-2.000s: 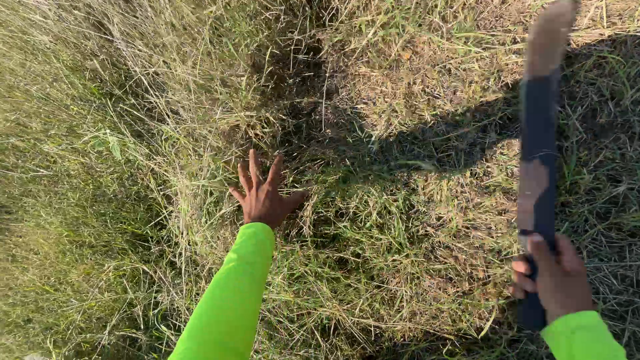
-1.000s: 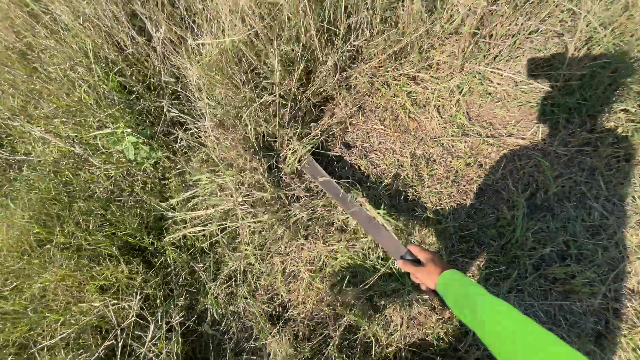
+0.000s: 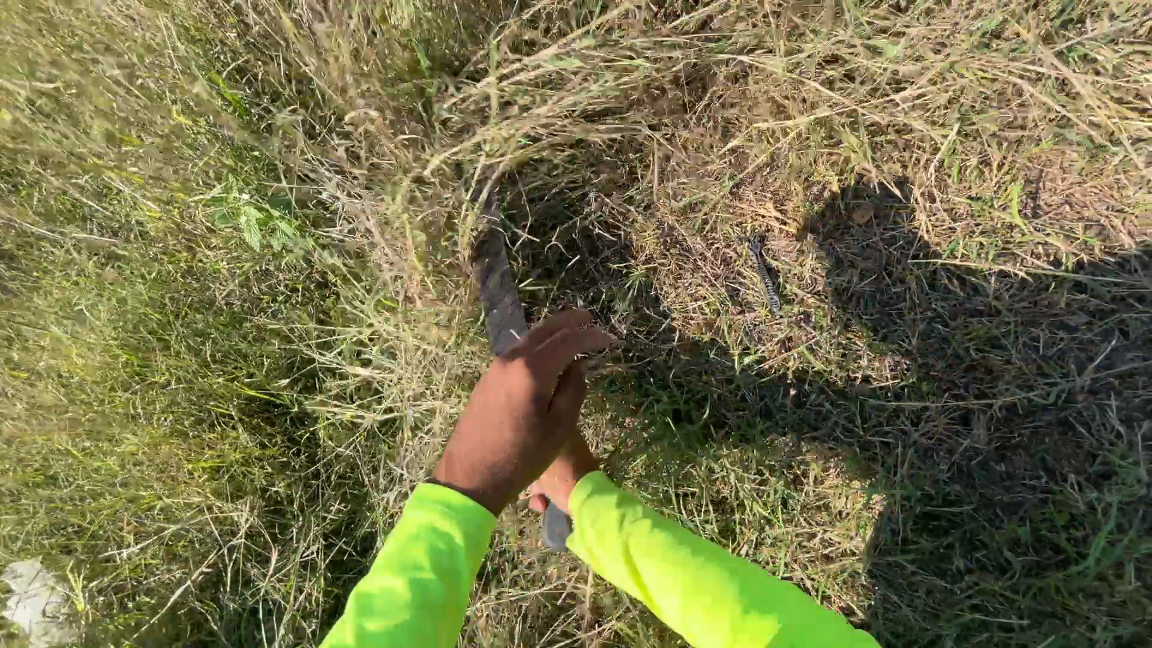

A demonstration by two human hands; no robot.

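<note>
My right hand [image 3: 565,472] is closed around the dark handle of a machete [image 3: 499,292], mostly hidden behind my left hand; the handle's end shows below it. The blade points up and slightly left, its tip among dry grass stems at the edge of the tall grass [image 3: 396,234]. My left hand [image 3: 517,409] is over the handle end of the blade, in front of my right hand, its fingers bent toward the right. Whether it touches the machete or holds anything cannot be told.
Tall green and dry grass fills the left side. Bent straw-coloured stems [image 3: 576,90] arch across the top. A small dark patterned strip [image 3: 763,274] lies on the short grass at right, near a large shadow. A pale stone-like object [image 3: 38,603] is at the lower left.
My left hand, out of view one second ago, is back in front of my right hand. The machete has swung from a slant to nearly upright in view, and my right hand is farther left.
</note>
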